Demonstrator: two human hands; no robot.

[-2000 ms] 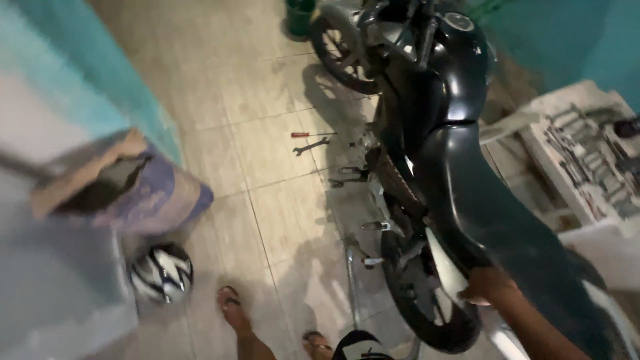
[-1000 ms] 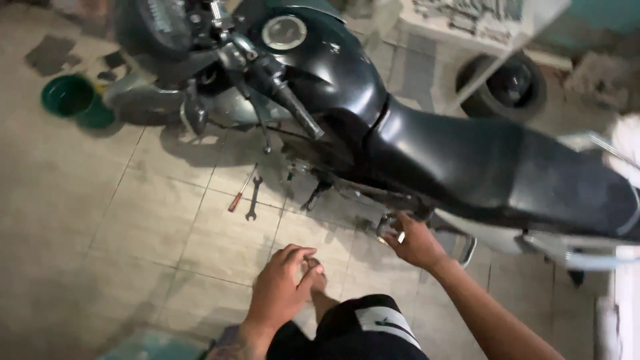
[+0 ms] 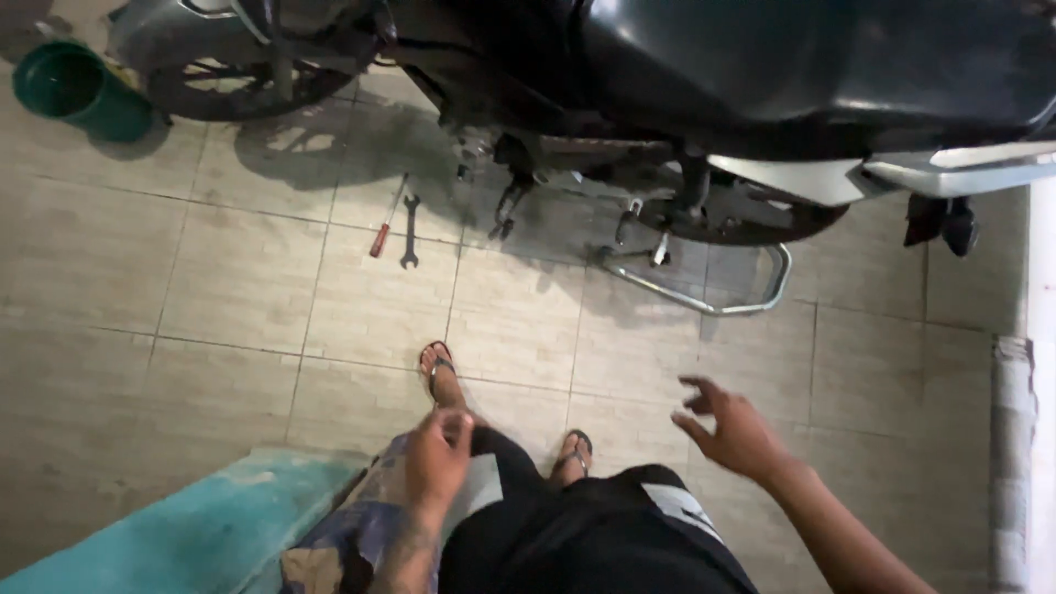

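My left hand [image 3: 439,458] hangs over my left thigh with its fingers curled; no object shows in it. My right hand [image 3: 730,429] is in the air over the tiled floor, fingers apart and holding nothing. Beyond both hands stands a black motorcycle [image 3: 742,74], its side toward me, with a metal guard bar [image 3: 709,309] low by the rear wheel. A double open-end wrench [image 3: 410,233] lies on the tiles beside a screwdriver with a red handle [image 3: 380,241], left of the motorcycle's footrest [image 3: 507,219].
A green bucket [image 3: 115,107] stands near the front wheel [image 3: 247,91] at upper left. A turquoise wall or ledge [image 3: 190,528] is at lower left, with a blue and brown sack [image 3: 371,536] next to it. My sandalled feet are on the tiles.
My right hand was at the motorcycle's side one second ago and is now away from it, over the floor. The view has shifted strongly.
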